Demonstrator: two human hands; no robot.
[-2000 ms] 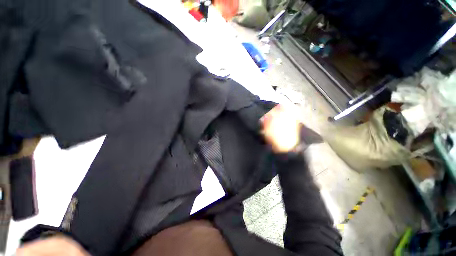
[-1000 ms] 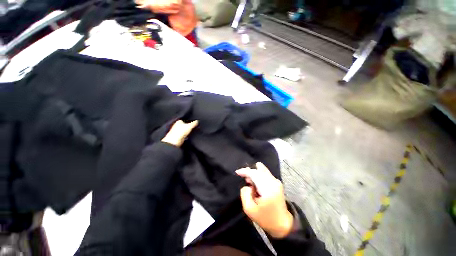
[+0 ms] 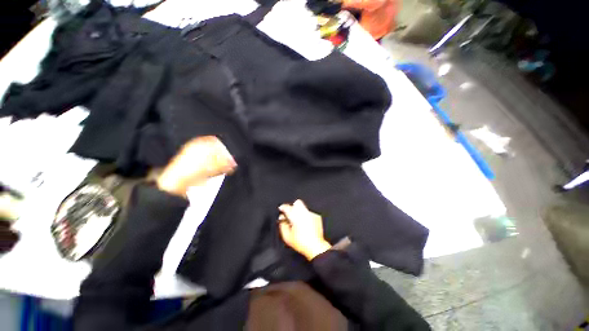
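A black jacket (image 3: 284, 181) lies spread over the white table (image 3: 445, 194) and down towards my lap. My left hand (image 3: 199, 165) is blurred, with curled fingers at the jacket's left edge; whether it grips cloth is unclear. My right hand (image 3: 302, 227) is on the lower part of the jacket, fingers bent and fingertips close together; anything small between them cannot be made out. A round tray (image 3: 85, 221) with a dark rim and small shiny pieces stands left of my left forearm.
More dark clothes (image 3: 123, 84) lie at the far left of the table. Red and yellow items (image 3: 336, 32) lie at its far edge, near orange cloth (image 3: 378, 16). A blue crate (image 3: 475, 155) stands beyond the right edge. A sack (image 3: 568, 236) is at the far right.
The view has swung left, bringing the round tray in. The jacket now lies flatter across the table. My left hand has gone to its left edge; my right hand has come down onto the cloth.
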